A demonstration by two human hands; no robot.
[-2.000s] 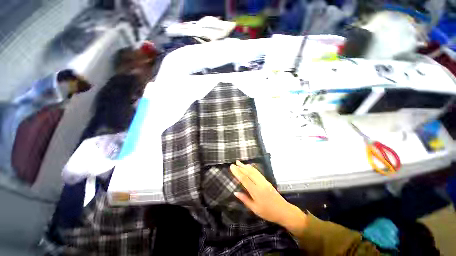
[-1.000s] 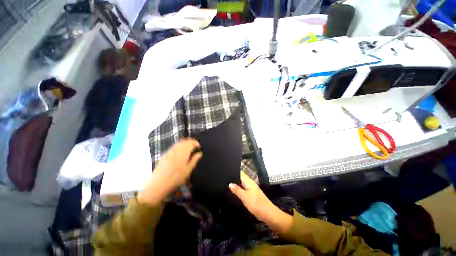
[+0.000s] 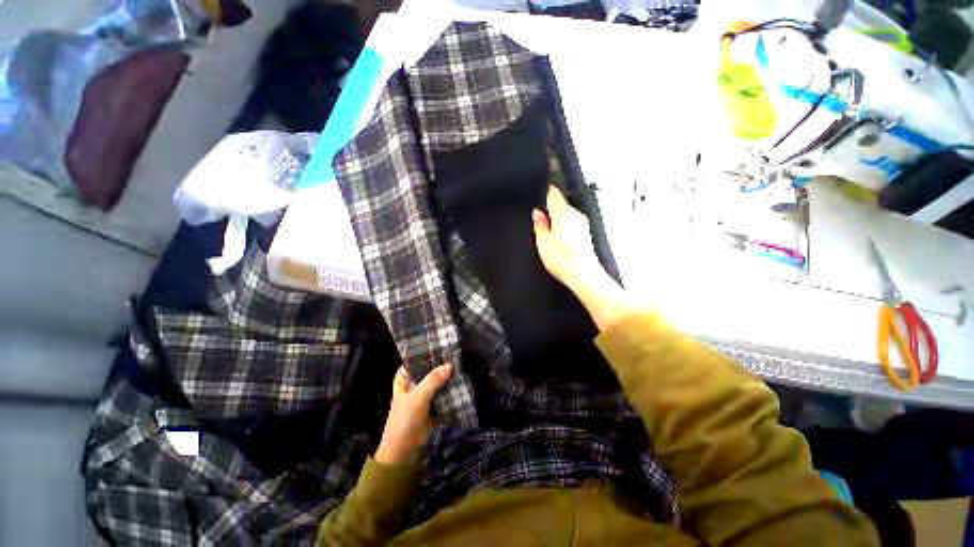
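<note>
A plaid fabric panel (image 3: 475, 80) in black, grey and cream lies on the white table, its lower part hanging over the front edge toward my lap. A plain black piece (image 3: 497, 214) lies on top of the panel. My left hand (image 3: 419, 406) pinches the panel's lower left edge, thumb on top and other fingers hidden beneath. My right hand (image 3: 566, 244) is at the right side of the black piece, fingertips at its edge; whether it grips the cloth is unclear.
The sewing machine (image 3: 844, 128) stands at the right, a lime-green tag (image 3: 744, 91) at its left end. Scissors (image 3: 906, 337) lie near the right front edge. A pink and blue pen (image 3: 776, 252) lies beside the needle area. A plaid garment bundle (image 3: 251, 363) hangs left.
The view has shifted right and down. My left hand has moved from the black piece down to the panel's left edge. The black piece now lies flatter, and my right hand is higher along it.
</note>
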